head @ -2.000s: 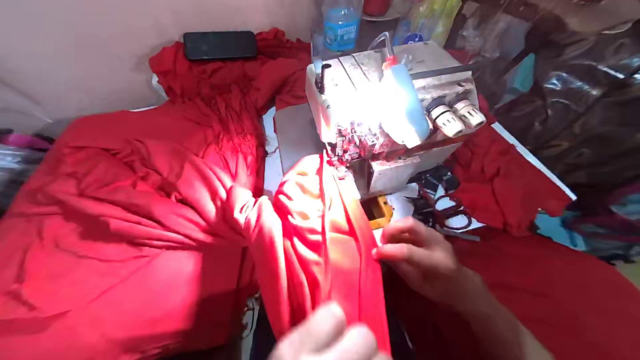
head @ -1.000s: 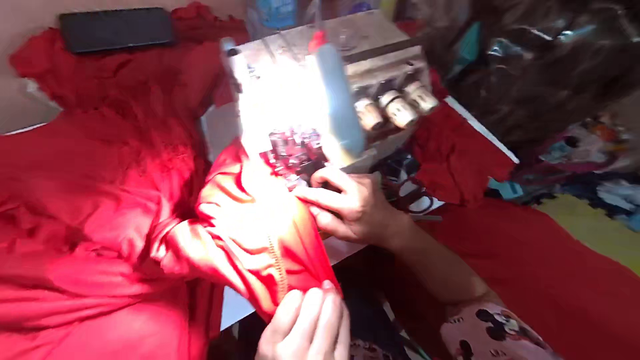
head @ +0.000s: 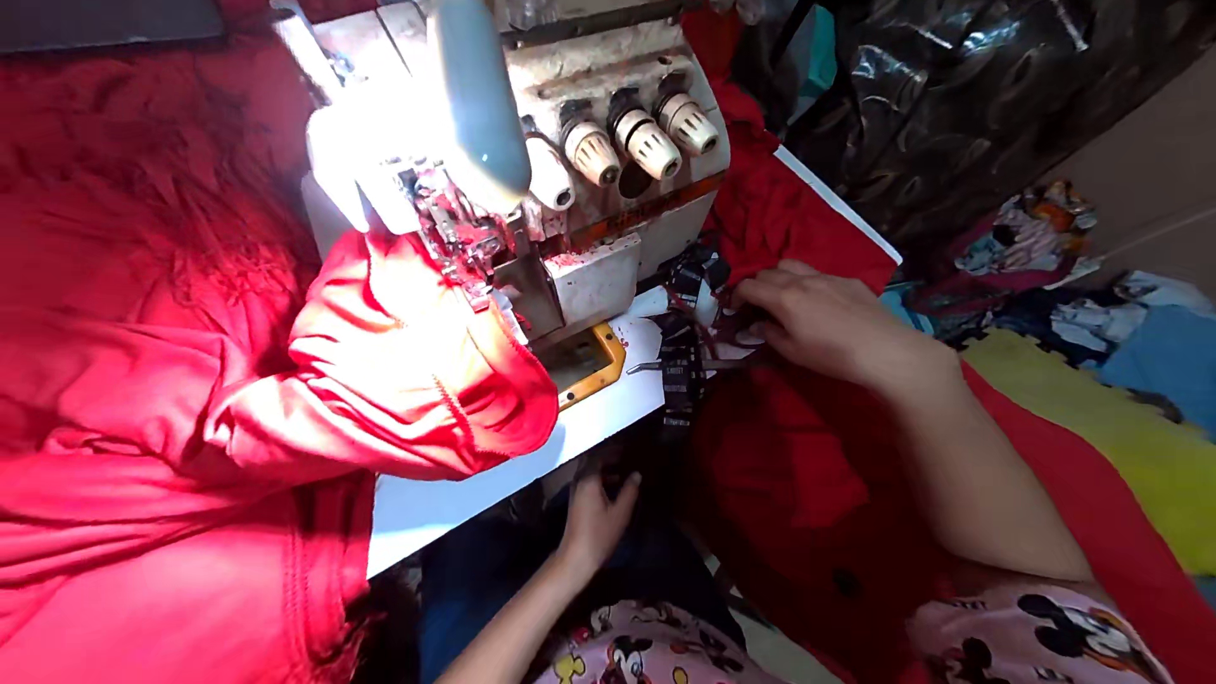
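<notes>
An overlock sewing machine [head: 594, 252] stands on a white table, its lamp glaring over the needle area. The red fabric garment [head: 427, 380] lies bunched at the presser foot, with its hemmed edge toward me. My right hand [head: 798, 309] reaches to the right of the machine, over black woven labels [head: 682, 370] and what looks like a metal tool; its fingertips are partly hidden, so its hold is unclear. My left hand [head: 600, 518] is low below the table edge, over my lap, thumb apart from the fingers, with nothing visible in it.
A yellow frame part [head: 598, 366] sits at the machine's base. More red fabric [head: 142, 285] covers the left side and hangs at the right. A dark phone-like slab [head: 104, 21] lies at the upper left. The white table edge [head: 456, 508] runs in front. Cloth scraps [head: 1035, 237] lie far right.
Both hands have let go of the red fabric. My left hand has dropped below the table edge; my right hand has moved right, to the labels. The view has come closer to the machine.
</notes>
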